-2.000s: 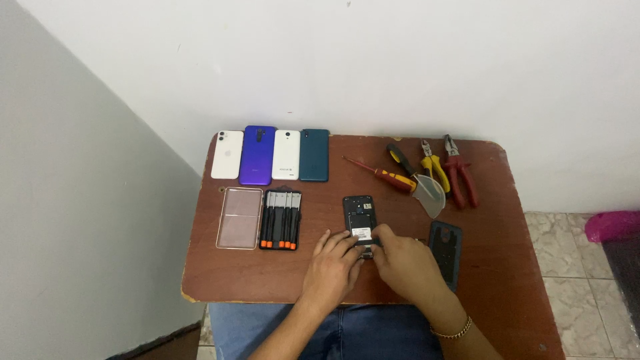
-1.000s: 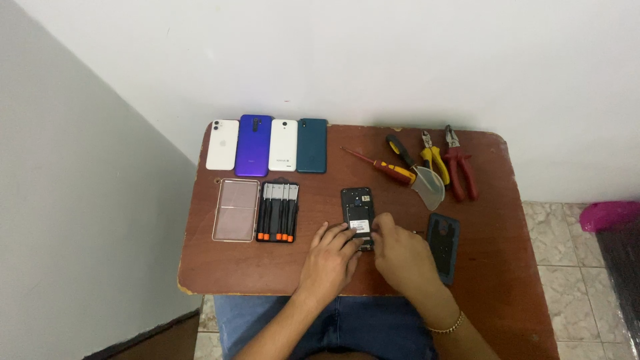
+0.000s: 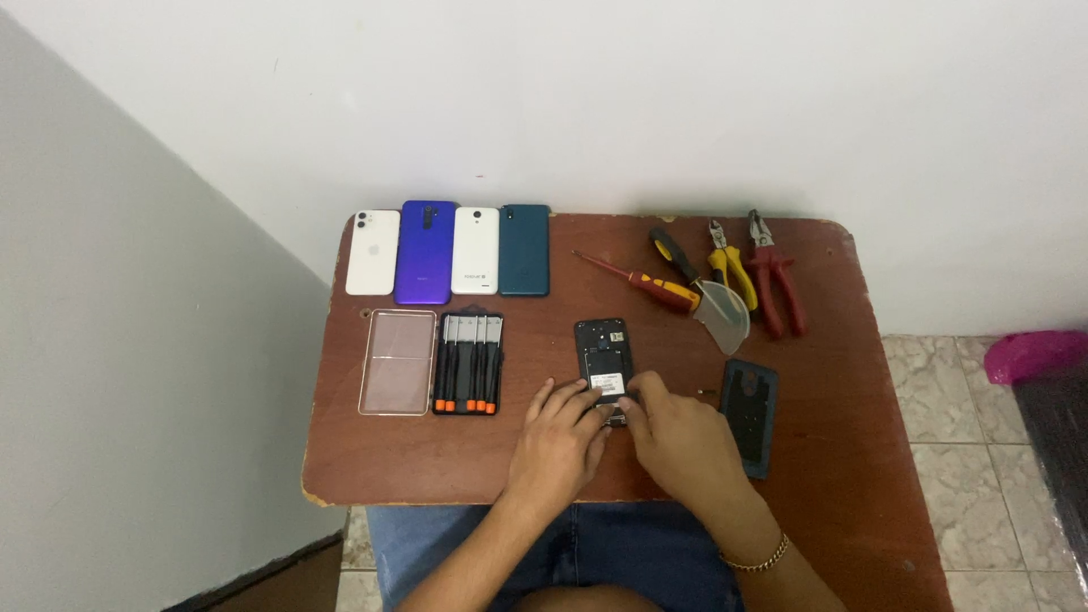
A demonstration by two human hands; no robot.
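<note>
An opened black smartphone body (image 3: 604, 348) lies on the wooden table, its inner side up, with a white label in the middle. My left hand (image 3: 561, 433) rests at its lower left, fingertips on the phone. Bent fingers of my right hand (image 3: 684, 433) touch the phone's lower right edge; whether they pinch something small is hidden. Right of that hand lies a dark back cover (image 3: 750, 421), and a tiny dark part (image 3: 706, 392) sits between the two. A black case of precision screwdrivers (image 3: 468, 361) with orange ends lies to the left, beside its clear lid (image 3: 399, 364).
Four phones lie face down along the back: white (image 3: 372, 255), purple (image 3: 425, 255), white (image 3: 476, 253) and teal (image 3: 524, 252). At back right are a red-yellow screwdriver (image 3: 654, 287), a black-yellow handled tool with a translucent blade (image 3: 724, 319), yellow cutters (image 3: 733, 268) and red pliers (image 3: 772, 276).
Both hands stay at the lower part of the opened phone, with only small finger shifts. The other phones and tools keep their places on the table.
</note>
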